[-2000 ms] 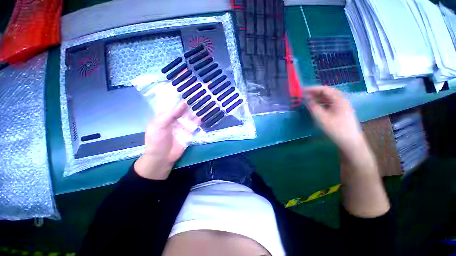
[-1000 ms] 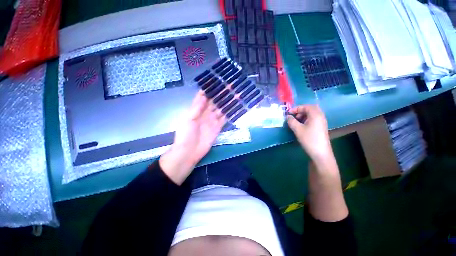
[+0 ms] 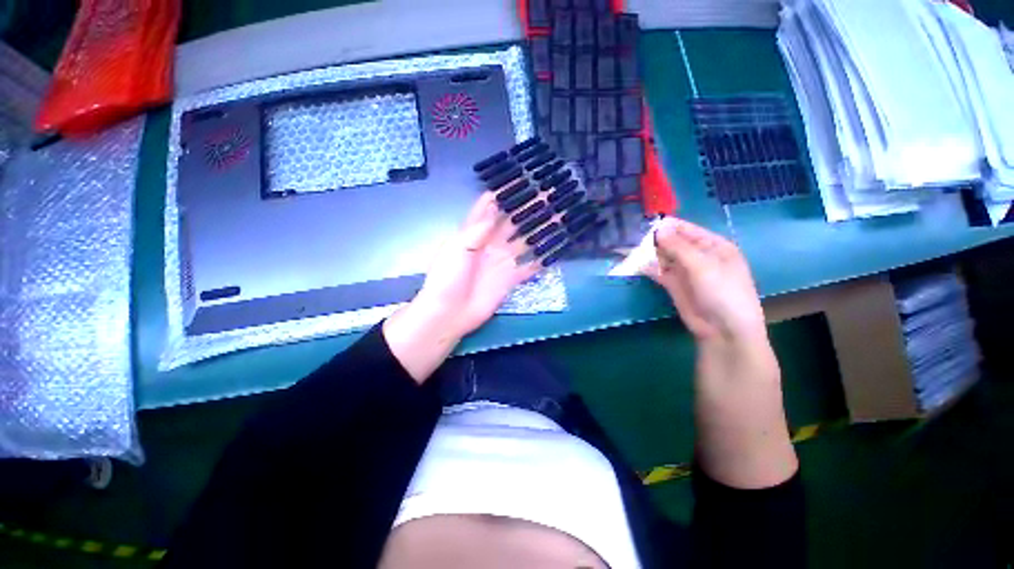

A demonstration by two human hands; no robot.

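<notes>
My left hand [image 3: 469, 272] holds a clear sheet of black rubber feet [image 3: 539, 200] over the lower right part of the laptop bottom cover. My right hand [image 3: 703, 272] pinches a small whitish piece of film [image 3: 639, 258] just right of the sheet. The dark grey bottom cover [image 3: 322, 239] lies on a bubble wrap mat [image 3: 542, 291]. A black foot [image 3: 220, 293] sits near its lower left corner. Whether the film touches the sheet is unclear.
Larger black pads [image 3: 587, 95] lie behind the hands, with red film [image 3: 656, 178] beside them. Another foot sheet [image 3: 753, 156] and white sheets [image 3: 878, 106] are at right. Bubble bags [image 3: 67, 289] and red bubble bags [image 3: 111, 67] are left. A cardboard box [image 3: 867, 350] stands below the bench.
My right hand moved in from the pad area to beside the sheet, and the whitish film now shows in its fingers. My left hand moved the foot sheet rightward over the cover.
</notes>
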